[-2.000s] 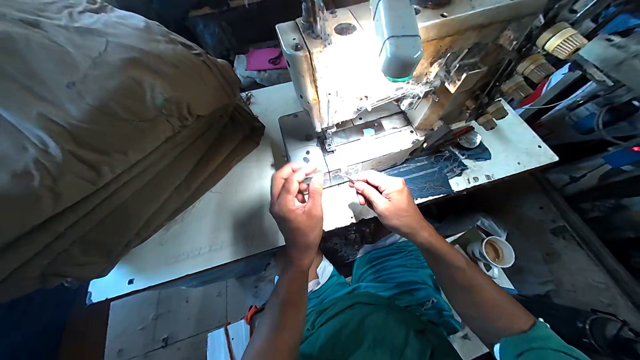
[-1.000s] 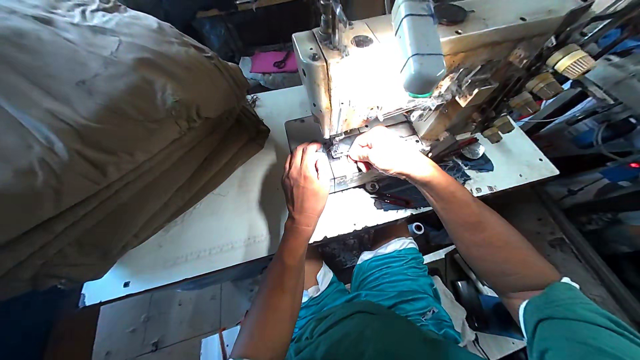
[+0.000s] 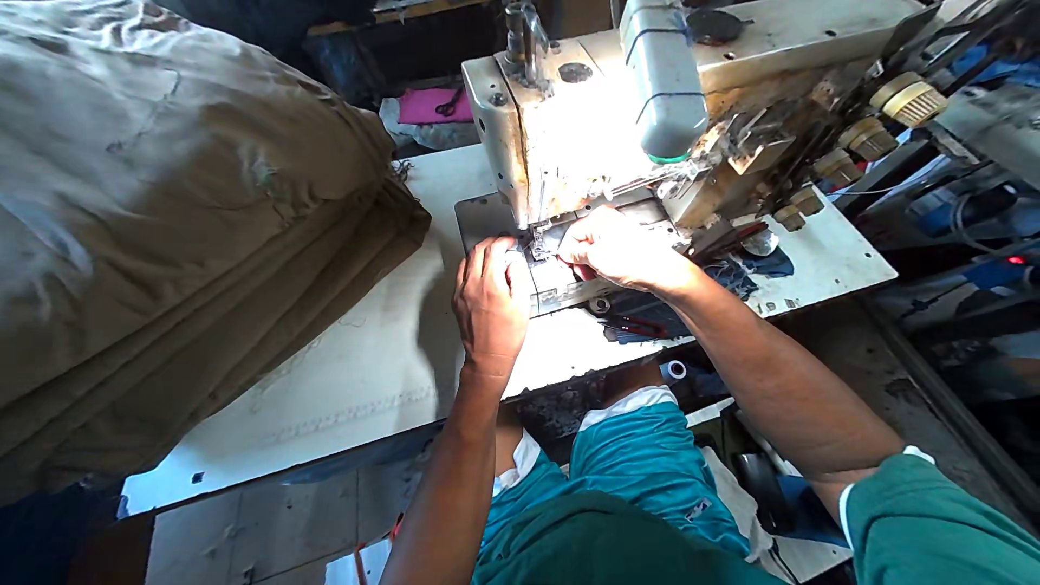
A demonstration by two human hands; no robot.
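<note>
An industrial sewing machine (image 3: 561,138) stands on a pale table, its lamp-lit head above a metal bed plate (image 3: 479,218). My left hand (image 3: 491,301) rests at the left of the presser foot (image 3: 538,244), fingers bent near the needle area; whether it holds anything is hidden. At the right of the foot, my right hand (image 3: 621,248) has thumb and forefinger brought together; any small thing between them cannot be made out. A dark thread runs down the plate between the hands. Red-handled snips (image 3: 642,327) lie on dark cloth near the table's front edge.
A large pile of brown cloth (image 3: 203,219) covers the table's left side. Scissors (image 3: 448,103) lie on pink cloth behind. Tension knobs (image 3: 908,99) stand at the machine's right. A small white bobbin or spool (image 3: 673,370) is below the table's front edge (image 3: 569,375).
Both hands have moved from in front of the bed plate up to either side of the presser foot. The cup seen at lower right two seconds ago is out of sight. The view has shifted slightly.
</note>
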